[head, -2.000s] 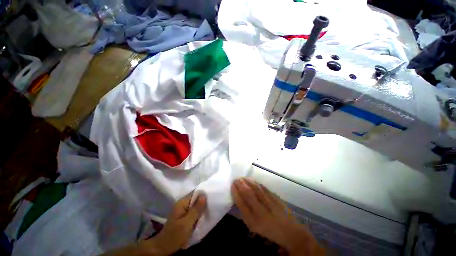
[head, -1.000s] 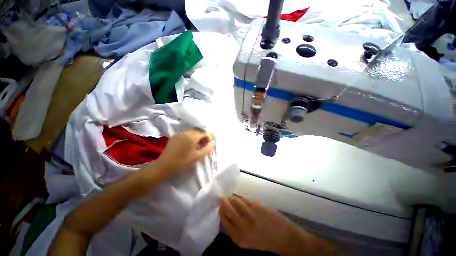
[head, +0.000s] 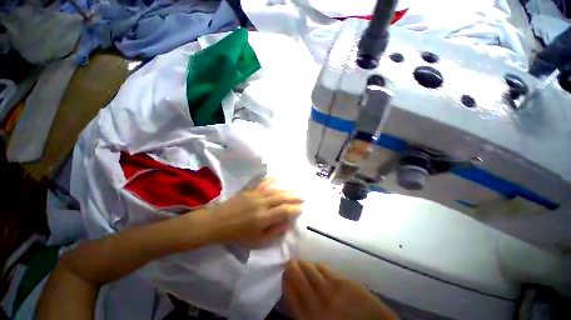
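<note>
A white garment body [head: 150, 87] lies bunched on the table left of the sewing machine [head: 426, 112]. A green panel [head: 219, 78] shows on its upper part and a red panel [head: 175, 184] shows through an opening. My left hand [head: 260, 212] lies on the white cloth near its right edge, fingers pointing towards the needle area, which is washed out by glare. My right hand [head: 313, 287] is at the cloth's lower right edge by the table front, fingertips on the cloth. Whether either hand grips the cloth cannot be told.
Light-blue cloths [head: 169, 37] are heaped at the upper left. White cloth with red [head: 476, 25] lies behind the machine. A green and white pile [head: 37, 275] is at the lower left. A dark fitting [head: 535, 300] stands at the table's lower right.
My left hand has moved from the cloth's lower edge up towards the needle area. The garment has shifted left and up in view. My right hand stays near the table's front edge.
</note>
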